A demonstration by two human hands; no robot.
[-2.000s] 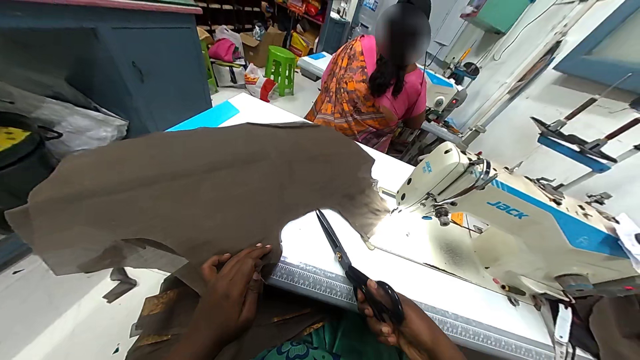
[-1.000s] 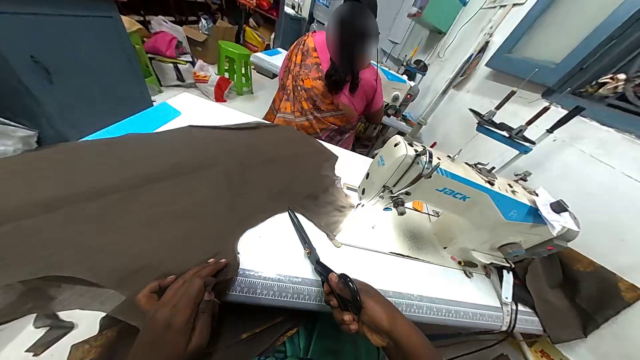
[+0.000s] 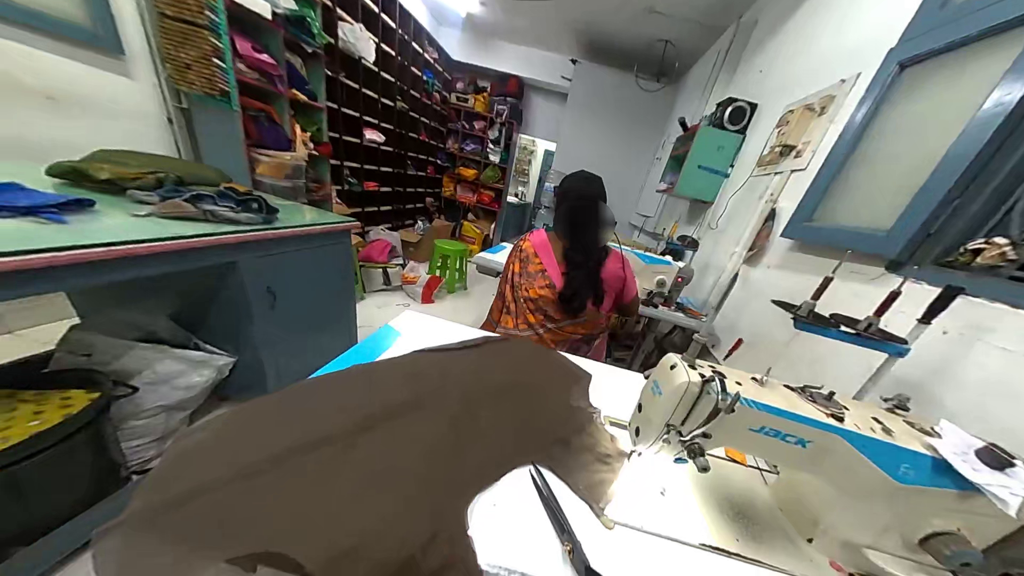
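Observation:
Brown fabric (image 3: 344, 448) lies spread over the white sewing table, its right end close to the needle area of a Jack sewing machine (image 3: 800, 448). Through the curved cut-out in the fabric's edge the white tabletop (image 3: 512, 512) shows. Black-handled fabric scissors (image 3: 558, 516) point up and away over that spot; their blades look closed and their handles lie below the frame. Neither my left hand nor my right hand is visible, so what they hold is hidden.
Ahead, a person (image 3: 568, 272) sits with their back to me at another machine. To the left stand a green-topped table (image 3: 320, 218) with folded cloths, a black tub (image 3: 64, 472) and a plastic sack (image 3: 152, 376). Thread stands (image 3: 852, 332) rise at right.
The view has swung up, so both hands, seen before at the bottom, have left the frame. Earlier the left hand lay on the fabric and the right held the scissors.

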